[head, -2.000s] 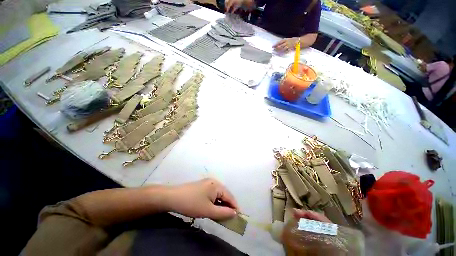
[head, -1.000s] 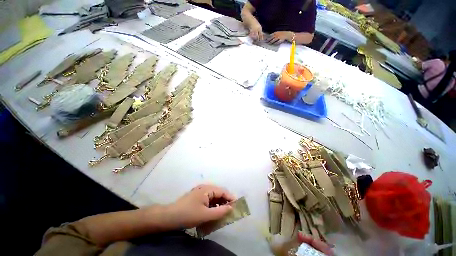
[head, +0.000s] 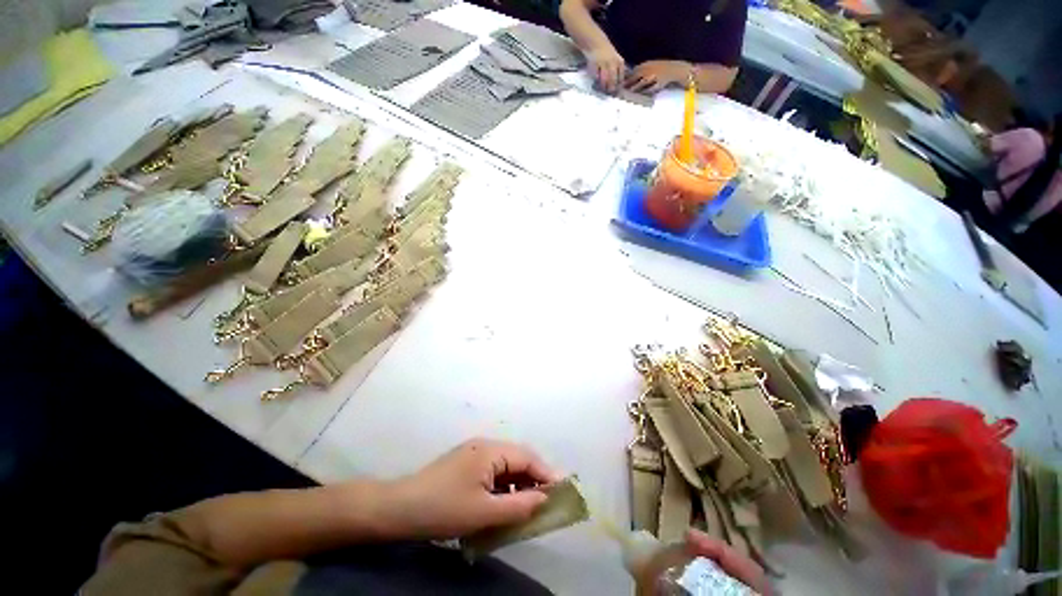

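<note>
My left hand (head: 483,483) pinches a khaki strap tab (head: 545,516) low over the table's near edge. My right hand (head: 724,559), cut off by the bottom edge, holds the glue bottle (head: 702,579), its white label showing. The bottle's pale nozzle points left toward the tab's outer end; whether it touches is too blurred to tell. A pile of strap tabs (head: 724,437) with gold snap hooks lies beyond my right hand. Overlapping rows of tabs (head: 349,279) lie at the left, hooks along their edges.
A blue tray (head: 699,242) holds an orange-red glue pot (head: 692,192) and a small clear cup. White strips (head: 856,239) lie behind it. A red plastic bag (head: 941,475) is at right, a clear plastic bag (head: 170,236) on the left rows. A person works opposite with grey-brown panels (head: 466,99).
The bottle was tipped over with its label up, then low; now its nozzle has come toward the tab. My left hand turned the tab's end up and has since lowered it slightly.
</note>
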